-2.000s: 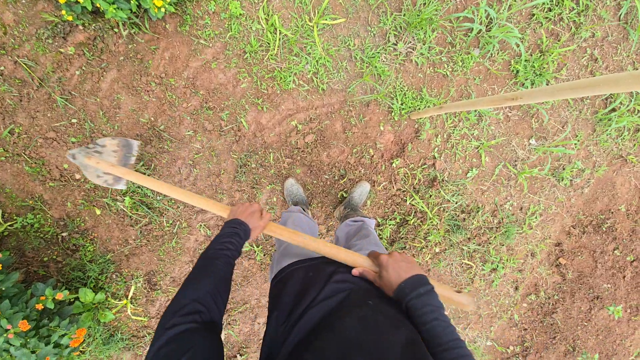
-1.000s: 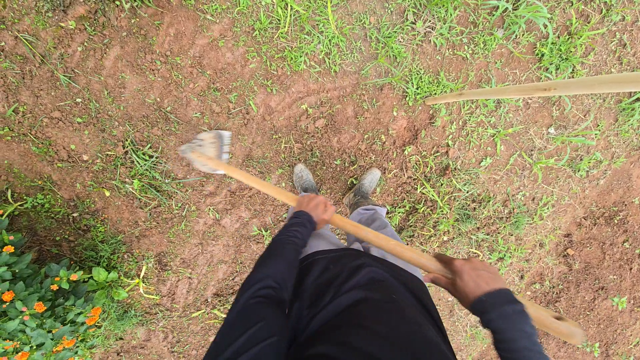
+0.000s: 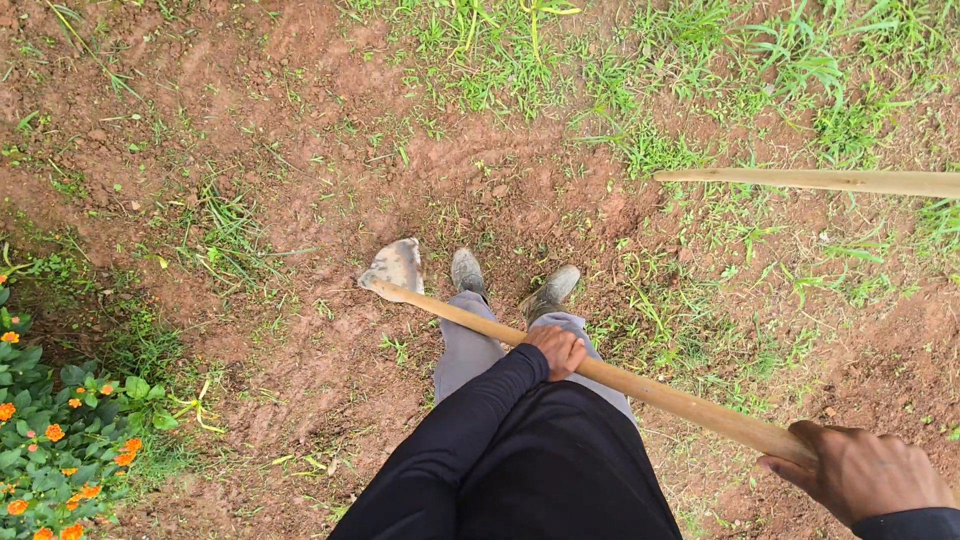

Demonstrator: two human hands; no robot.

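Observation:
A hoe with a long wooden handle (image 3: 675, 401) slants across my body, its dirt-marked metal blade (image 3: 397, 266) at the ground just left of my boots. Around the middle of the handle my left hand (image 3: 556, 351) is closed, in front of my thighs. My right hand (image 3: 862, 465) grips the handle near its upper end, at the lower right; the very end of the handle is hidden by that hand.
Grass tufts (image 3: 229, 232) and weeds grow in the reddish soil. A second wooden pole (image 3: 810, 180) reaches in from the right edge. An orange-flowered shrub (image 3: 56, 435) stands at the lower left. My muddy boots (image 3: 469, 271) are close beside the blade.
The hoe blade has moved from the far left rightward to beside my boots. Both hands have shifted right with the handle, still holding it.

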